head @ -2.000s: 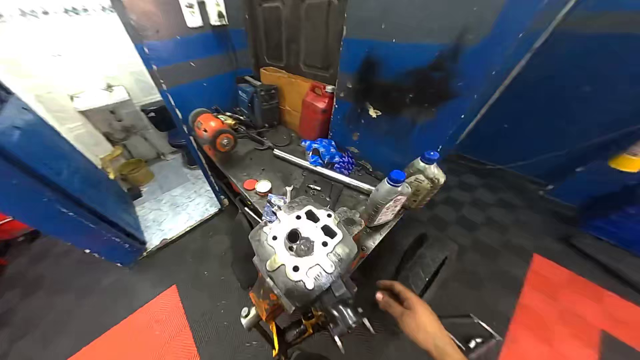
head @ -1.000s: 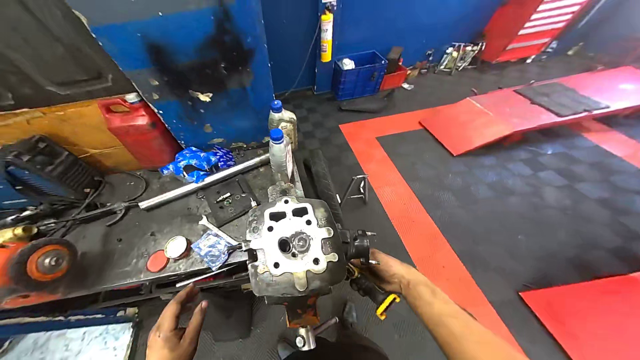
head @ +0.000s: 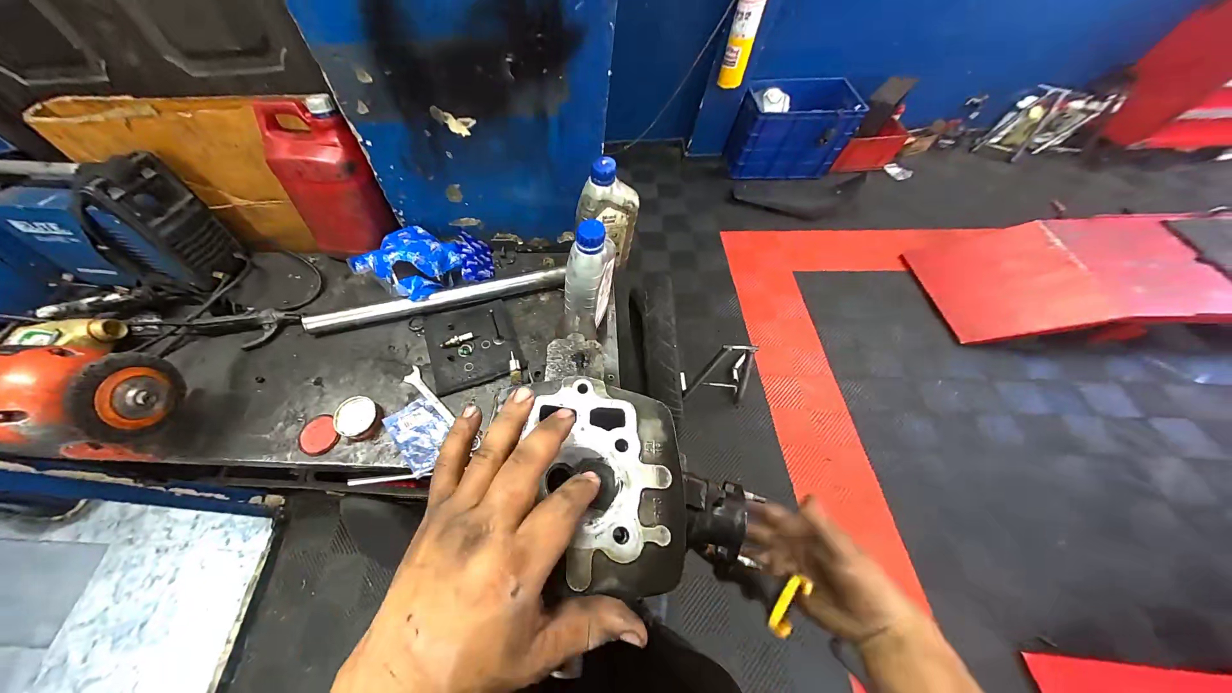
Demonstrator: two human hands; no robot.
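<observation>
A metal engine cylinder head (head: pixel 626 481) sits at the front of the workbench, its flat machined face up. My left hand (head: pixel 500 539) lies across its left part, fingers spread over the face and thumb along the near edge. To the right, my right hand (head: pixel 833 568) is blurred beside the dark fitting (head: pixel 717 518) on the head's right side; whether it touches the fitting is unclear. A yellow curved part (head: pixel 789 606) shows by that hand. A combination wrench (head: pixel 428 393), a small plastic packet (head: pixel 419 435) and an open round tin (head: pixel 357 419) lie left of the head.
Two blue-capped bottles (head: pixel 589 279) stand behind the head. A chrome tube (head: pixel 433 300), a blue plastic bag (head: pixel 414 262) and an orange grinder-like machine with a wheel (head: pixel 43 390) lie on the bench. A red jerrycan (head: pixel 322 183) stands behind. A red ramp (head: pixel 1049 279) is at right.
My left hand has moved from left of the cylinder head onto its face. My right hand is still near the fitting. The view has swung since the oldest frame.
</observation>
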